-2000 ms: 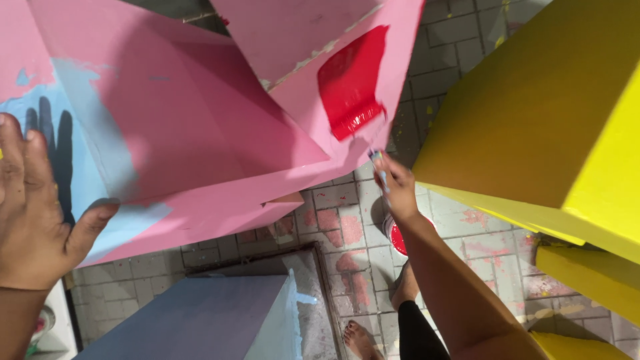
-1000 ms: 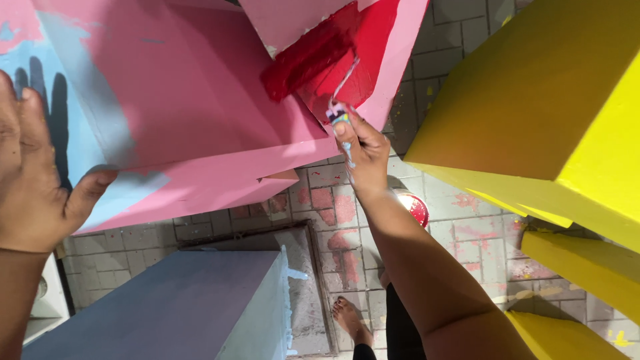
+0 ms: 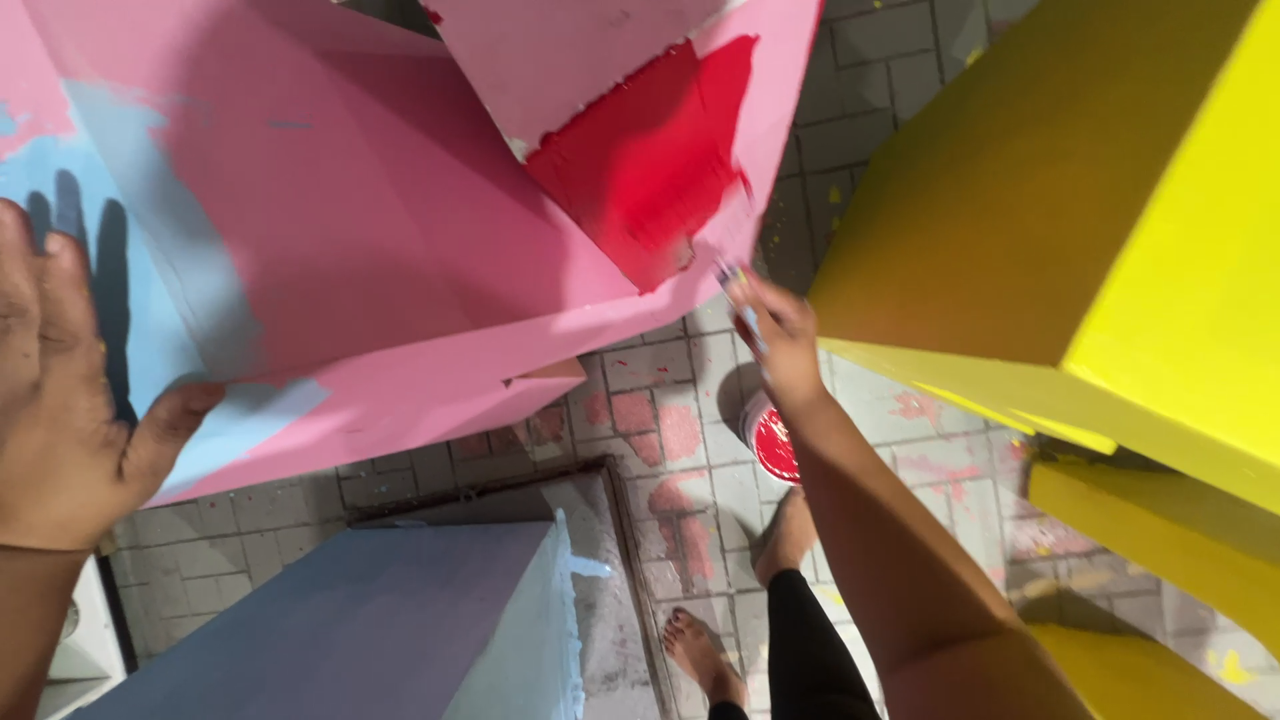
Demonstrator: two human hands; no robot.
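Observation:
My right hand [image 3: 785, 335] grips the handle of a paint roller [image 3: 750, 325]; its roller end, blurred, is at the lower edge of a wet red paint patch [image 3: 650, 160]. The patch covers part of a pink painted panel [image 3: 775, 110] at the top centre. My left hand [image 3: 60, 400] has its fingers spread and holds nothing, over the light blue area [image 3: 60, 170] of the pink surface at the left; whether it touches is unclear. A tub of red paint [image 3: 775, 445] stands on the floor below my right hand, partly behind the forearm.
Large yellow painted boxes [image 3: 1010, 220] fill the right side. A blue painted box [image 3: 330, 610] stands at the lower left beside a grey board [image 3: 600, 600]. Paint spots mark the paved floor [image 3: 720, 380]. My bare feet [image 3: 700, 650] are near the tub, and a white object [image 3: 85, 640] lies lower left.
The red patch has spread left and down across the panel. Since one second ago, my right hand has moved down and right with the roller. My left hand has stayed nearly in place.

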